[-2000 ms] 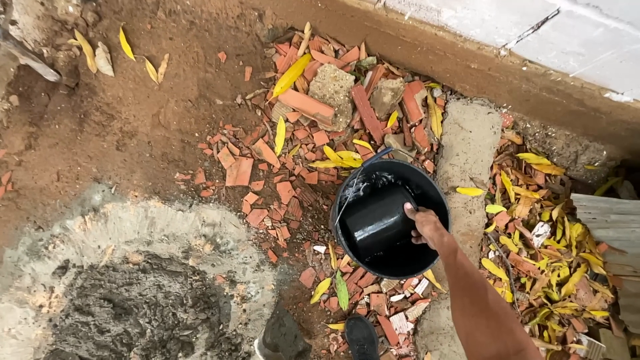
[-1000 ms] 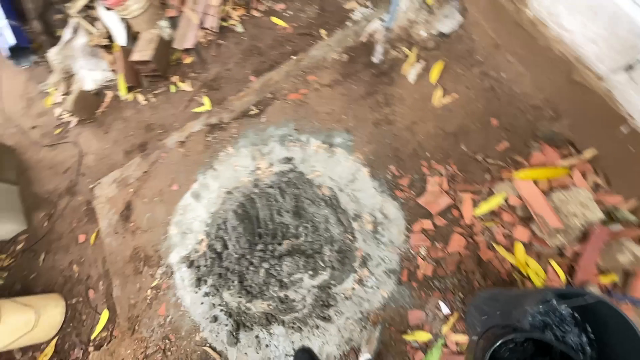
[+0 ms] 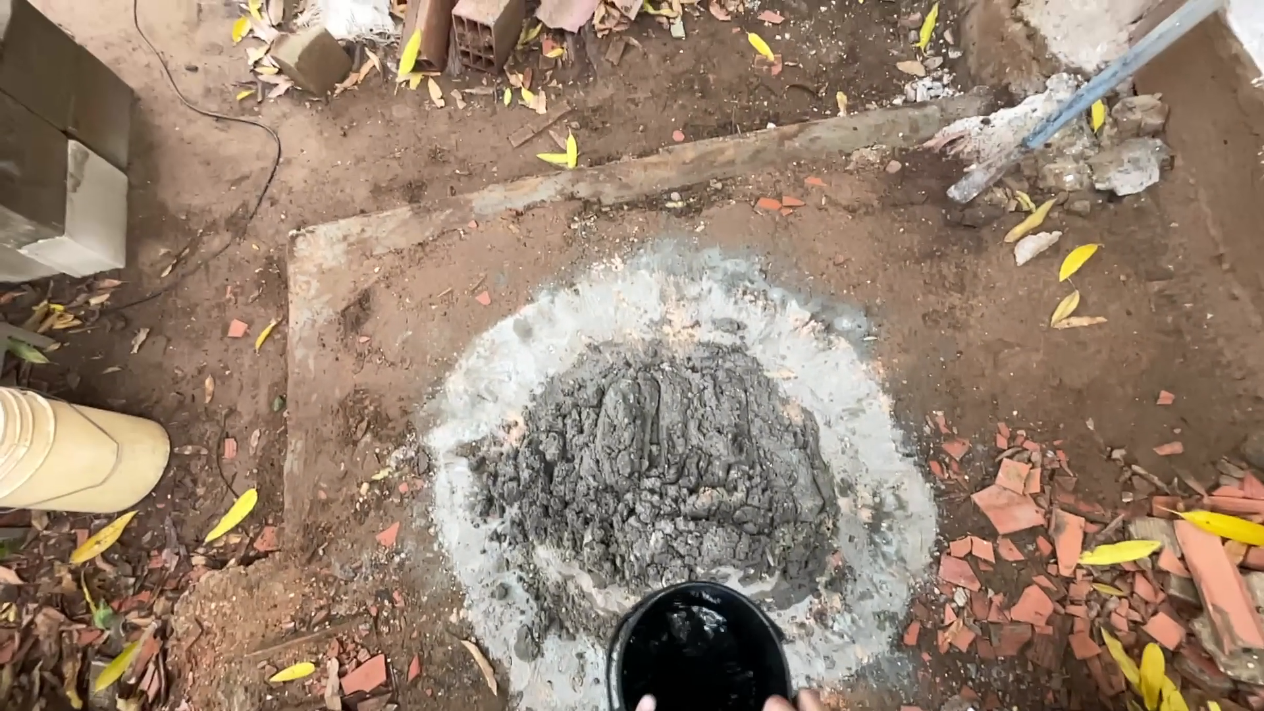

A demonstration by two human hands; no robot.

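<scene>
A black plastic bucket [image 3: 699,647] is at the bottom middle, its inside dark with a shiny glint. Fingertips of my left hand [image 3: 646,703] show at its near left side, and fingertips of my right hand [image 3: 793,701] at its near right; the rest of both hands is out of frame. They hold the bucket between them. Just beyond its rim lies a heap of wet grey mortar [image 3: 671,464] with a rough, furrowed top. A ring of pale grey cement residue [image 3: 889,494] surrounds the heap on the ground.
Broken red tile pieces [image 3: 1032,604] lie at the right. A cream bucket [image 3: 94,449] rests on its side at the left, below grey blocks [image 3: 94,212]. A blue-grey pole [image 3: 1081,99] slants at the upper right near rubble. A low concrete edge [image 3: 592,186] runs behind the heap; a cable [image 3: 272,148] lies upper left.
The black bucket, at the broken tiles two seconds ago with a hand in its mouth, is now at the near edge of the mortar heap. The view has swung left.
</scene>
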